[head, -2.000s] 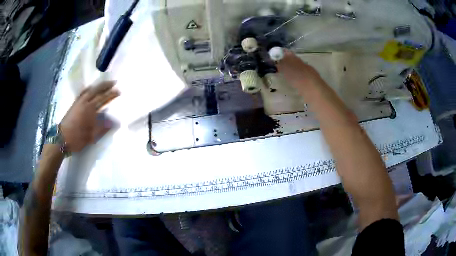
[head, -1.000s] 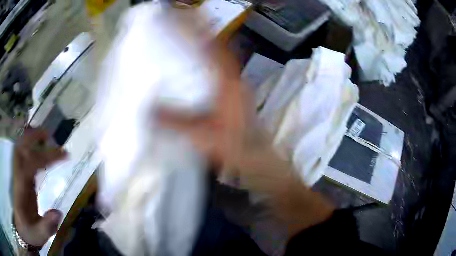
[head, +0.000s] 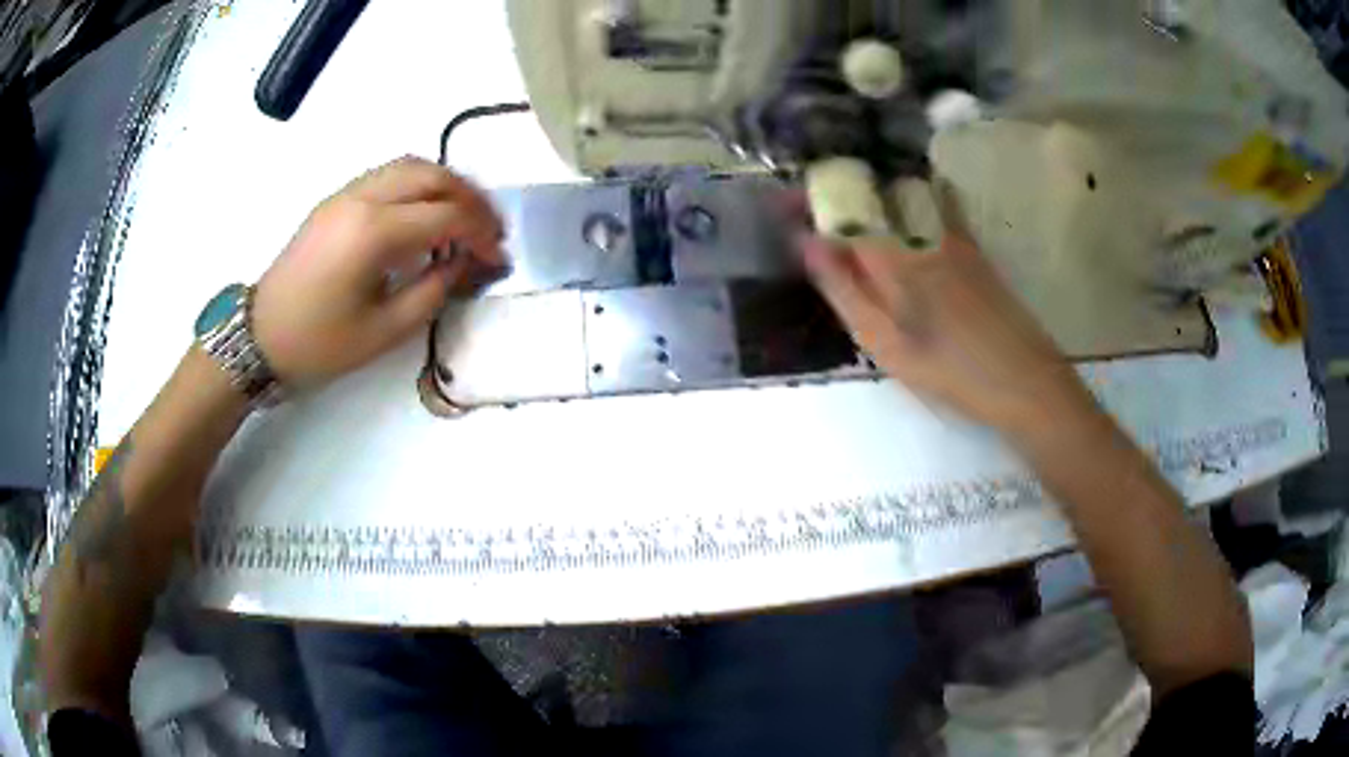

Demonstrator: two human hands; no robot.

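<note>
The sewing machine head (head: 1021, 89) stands at the upper right, with cream tension knobs (head: 845, 198). The silver throat plate (head: 661, 337) lies below it, with a dark patch at its right part. My left hand (head: 370, 266), with a watch at the wrist, is over the left end of the plates, fingers bent and blurred; whether it pinches anything cannot be told. My right hand (head: 925, 318) is just below the knobs, right of the needle area, its fingertips blurred and partly hidden by the knobs. No cloth shows on the plates.
A dark-handled bar (head: 308, 56) lies at the upper left of the white table (head: 592, 459). A printed ruler scale runs along its front. Heaped white cloth (head: 1272, 651) is at the lower right, with more pale cloth at the lower left. The wearer's legs are below the table edge.
The view has swung back from the heaped cloth at the side to the machine. The white cloth seen before me is out of view. Both hands are now near the plates.
</note>
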